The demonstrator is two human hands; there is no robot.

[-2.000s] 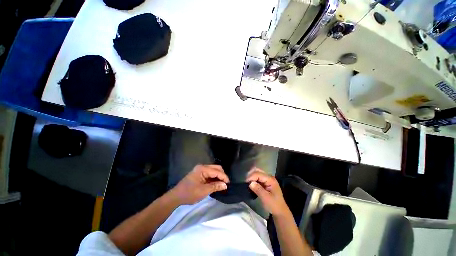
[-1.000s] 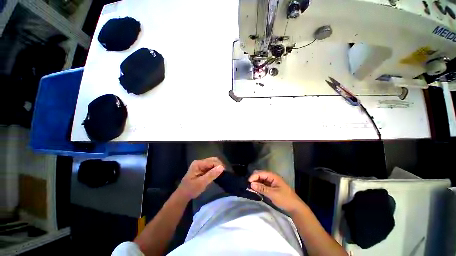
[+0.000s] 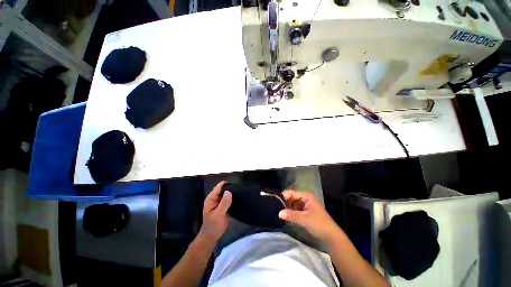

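A black fabric pouch [image 3: 249, 206] is held over my lap, below the table's front edge, its broad face up. A pale curved zipper line [image 3: 272, 195] shows at its upper right edge. My left hand [image 3: 215, 210] grips its left end, thumb on top. My right hand [image 3: 300, 210] pinches its right end beside the zipper. The fingers under the pouch are hidden.
Three black pouches lie on the left of the white table [image 3: 196, 140]. The sewing machine [image 3: 336, 50] stands behind, with thread snips [image 3: 364, 110] at its bed. A blue bin [image 3: 53, 154] is at left. Black pieces [image 3: 412, 244] lie on the right side tray [image 3: 459, 224].
The pouch has turned from a narrow, edge-on shape to show its broad face, with the zipper line at its upper right. Both hands still hold it. The view has shifted.
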